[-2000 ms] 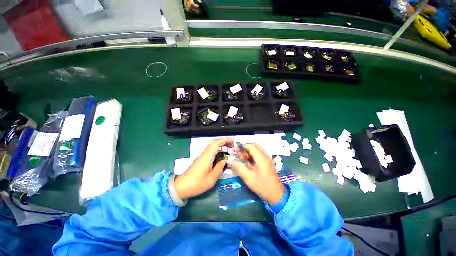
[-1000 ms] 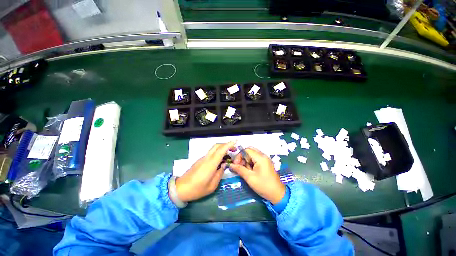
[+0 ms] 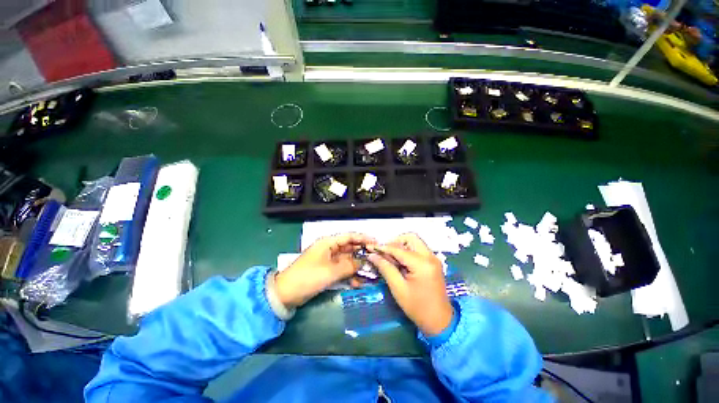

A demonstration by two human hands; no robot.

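My left hand [image 3: 319, 269] holds a small dark electronic unit [image 3: 365, 266] with a white patch between its fingertips. My right hand [image 3: 419, 282] touches it from the right and holds thin dark tweezers [image 3: 388, 257], partly hidden by the fingers. The blue adhesive sheet [image 3: 370, 312] lies under and in front of the hands. White paper strips [image 3: 331, 231] lie behind the hands. The black foam tray [image 3: 370, 209] stands beyond them, with units in its pockets and one front-row pocket empty.
White liner squares [image 3: 544, 256] lie heaped at right, beside a black bin [image 3: 631, 271] standing on white paper [image 3: 666, 283]. A second filled tray [image 3: 524, 127] is at the back right. Bagged parts [image 3: 118, 224] and a long white pack [image 3: 164, 236] lie at left. A metal rail [image 3: 378, 75] runs behind.
Both hands stay together around the unit; my right fingers have shifted over it, with the tweezers now angled across. The far tray, the drawn circles and the dark object at far left have moved right.
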